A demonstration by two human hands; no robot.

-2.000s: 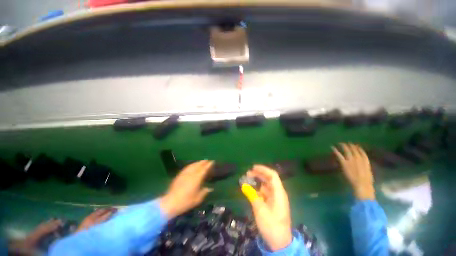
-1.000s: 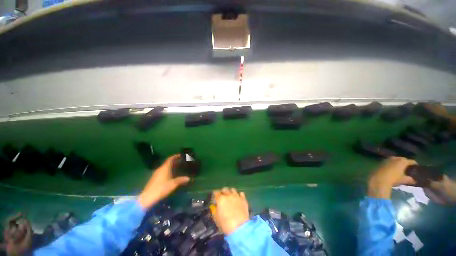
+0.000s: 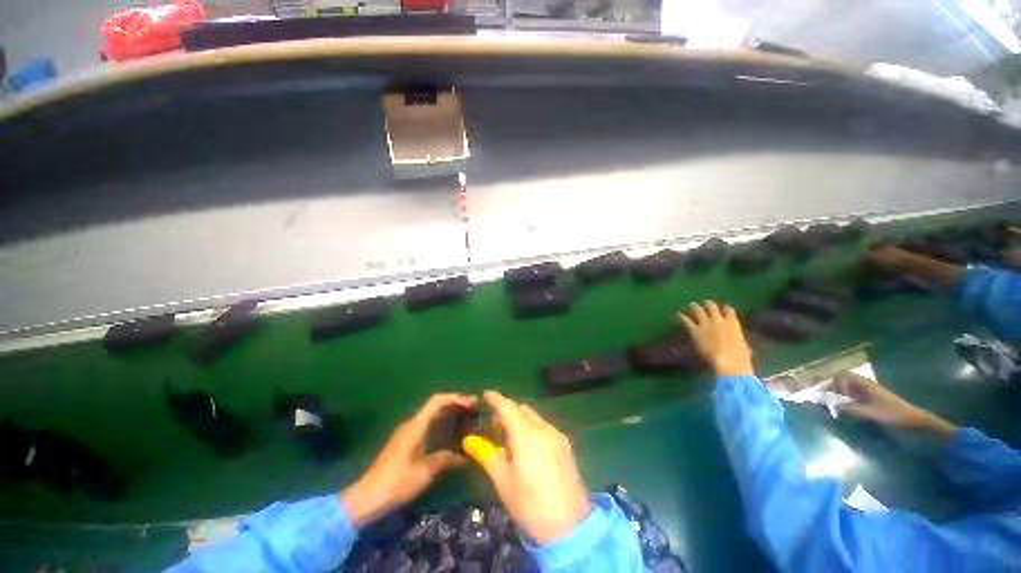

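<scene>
My left hand (image 3: 405, 461) and my right hand (image 3: 535, 457) are together in front of me, near the belt's front edge. Between them is a dark black unit (image 3: 457, 423), mostly hidden by the fingers. My left fingers grip its left side. My right hand keeps the yellow-handled tool (image 3: 481, 449) against the palm, and its fingertips touch the unit; the tool's tip is not visible. Small glossy black parts (image 3: 448, 542) lie heaped below my hands.
Black units lie on the green belt (image 3: 448, 358), one with a white patch (image 3: 306, 417) at left. A neighbour's hand (image 3: 718, 336) reaches to a unit at right; another hand (image 3: 879, 405) is by white sheets. A small carton (image 3: 428, 134) sits on the grey panel.
My left hand has brought a unit from the belt toward me, and my right hand has risen from the parts heap to meet it. The view has shifted right. The neighbour's hand is back over the belt.
</scene>
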